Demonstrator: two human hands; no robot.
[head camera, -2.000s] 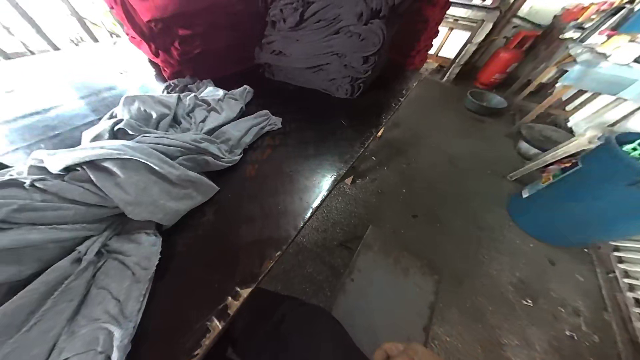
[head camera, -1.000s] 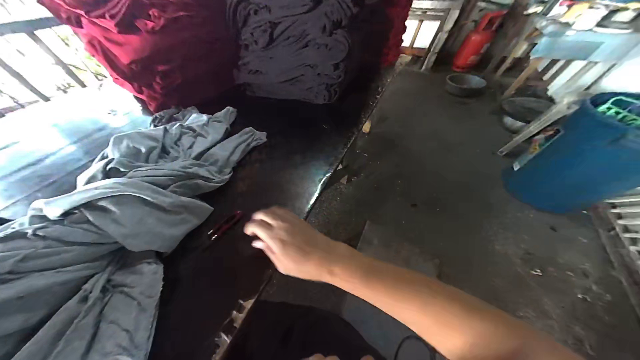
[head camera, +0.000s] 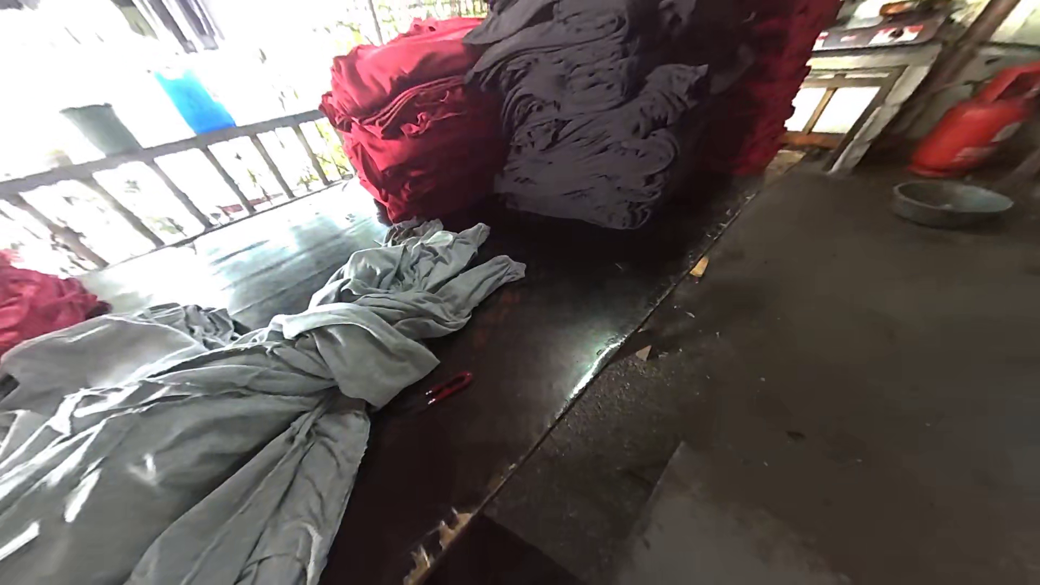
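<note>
Neither my left hand nor my right hand shows in the head view now. Grey fabric garments (head camera: 244, 422) lie crumpled over the left part of a dark table (head camera: 487, 406). Beside the fabric, on the bare dark surface, rests a small red tool (head camera: 448, 387), perhaps thread snips. Behind it stand a stack of folded dark grey fabric (head camera: 585, 122) and a stack of red fabric (head camera: 422, 122); more red fabric is at the right of the grey stack.
A wooden railing (head camera: 187, 146) runs behind the table at the left. The table's chipped edge (head camera: 561, 414) borders the dark floor. On the floor at the upper right are a metal basin (head camera: 951, 203) and a red gas cylinder (head camera: 967, 134). Red cloth (head camera: 41, 301) lies far left.
My arm, reaching over the table beside the red tool a second ago, has left the view. The red tool lies on the table, where no tool showed two seconds ago. The view has shifted left.
</note>
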